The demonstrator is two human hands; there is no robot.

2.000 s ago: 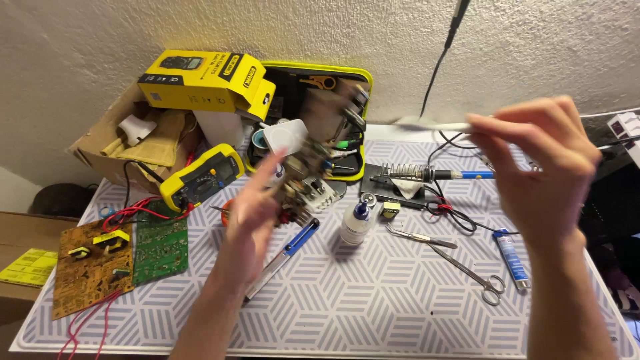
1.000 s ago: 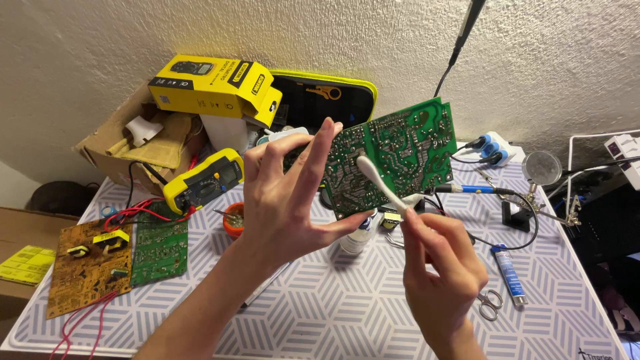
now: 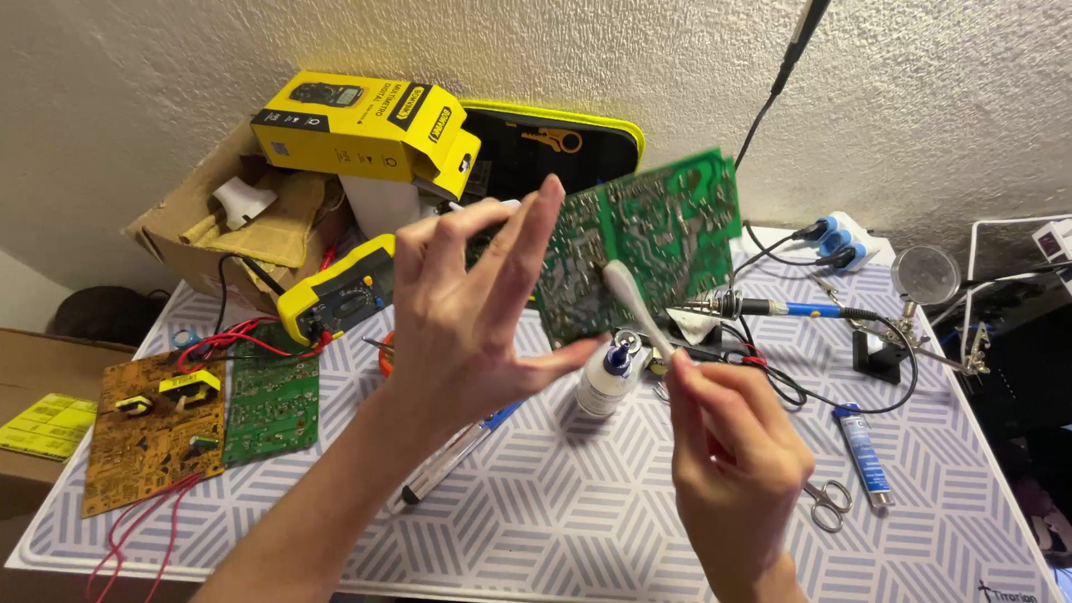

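My left hand (image 3: 469, 310) grips a green circuit board (image 3: 670, 226) by its left side and lower edge, raised above the table with the soldered side facing me. In my right hand (image 3: 729, 452) is a white toothbrush (image 3: 641, 306), pinched between thumb and fingers. Its head lies against the middle of the board, bristles hidden. Below the board stands a clear bottle (image 3: 605, 381) with a dark blue nozzle. A blue and clear tool (image 3: 456, 456), perhaps a desoldering pump, lies partly behind my left forearm.
A yellow multimeter (image 3: 339, 293), a brown circuit board (image 3: 155, 435) and another green board (image 3: 272, 402) are at left, near a cardboard box (image 3: 193, 260). A soldering iron (image 3: 787, 309), a blue tube (image 3: 864, 456), scissors (image 3: 829, 505) and a helping-hand magnifier (image 3: 925, 275) are at right.
Two seconds ago the board was blurred, with its component side showing, and my right hand was raised at the right. Now the soldered side faces me and the brush is against it.
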